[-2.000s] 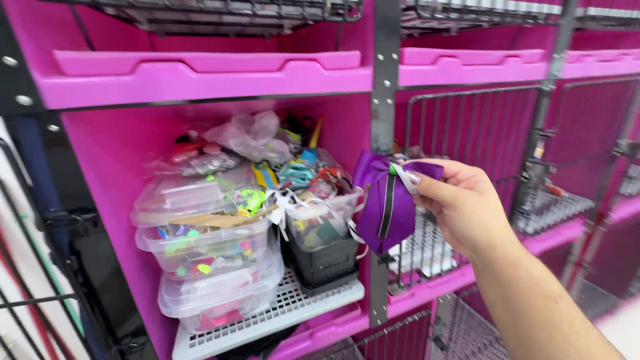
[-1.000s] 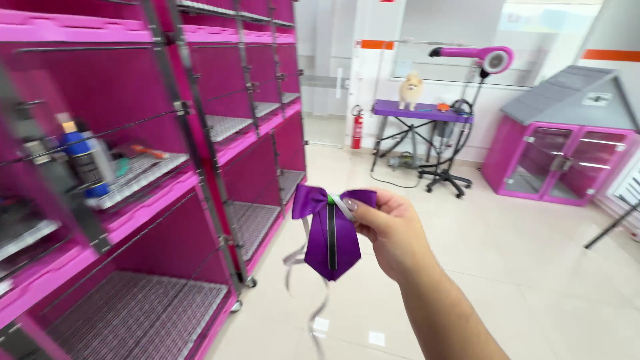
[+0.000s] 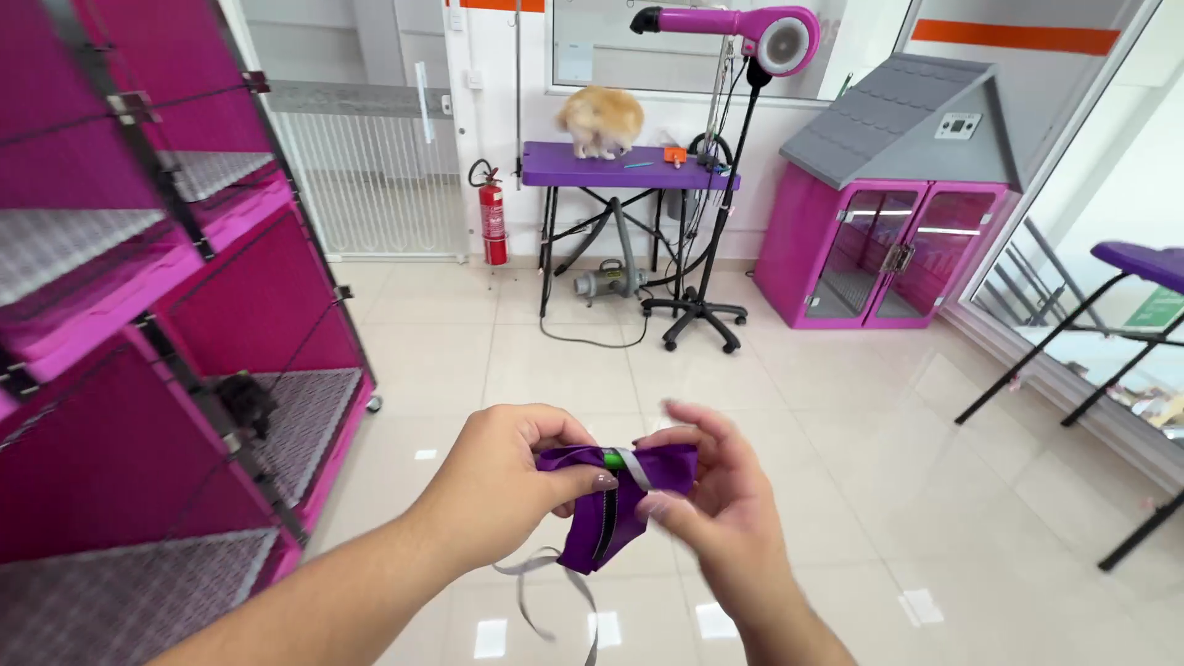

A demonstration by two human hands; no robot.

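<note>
A purple fabric bow tie [image 3: 592, 536] with a black strip down its tail, a green bit at the knot and a grey ribbon [image 3: 524, 592] hanging loose is between my hands at the lower middle. My left hand [image 3: 504, 481] pinches its left side between thumb and fingers. My right hand [image 3: 726, 504] is at the bow's right side, fingers spread and slightly blurred, the thumb near the knot; whether it grips the fabric is unclear. A small light-tan dog [image 3: 601, 120] stands on a purple grooming table [image 3: 564, 171] ahead.
Pink cages [image 3: 222, 305] line the left, one with a dark animal [image 3: 246, 404]. Ahead stand a red fire extinguisher [image 3: 493, 222], a pink dryer [image 3: 731, 32] on a wheeled stand [image 3: 694, 310] and a house-shaped pink cabinet [image 3: 805, 240]. Another purple-topped table [image 3: 1147, 262] is at right.
The view has swung from the cage shelves to the room. My left hand has come in at the bow tie, which earlier only my right hand held. The dog has changed its stance on the table.
</note>
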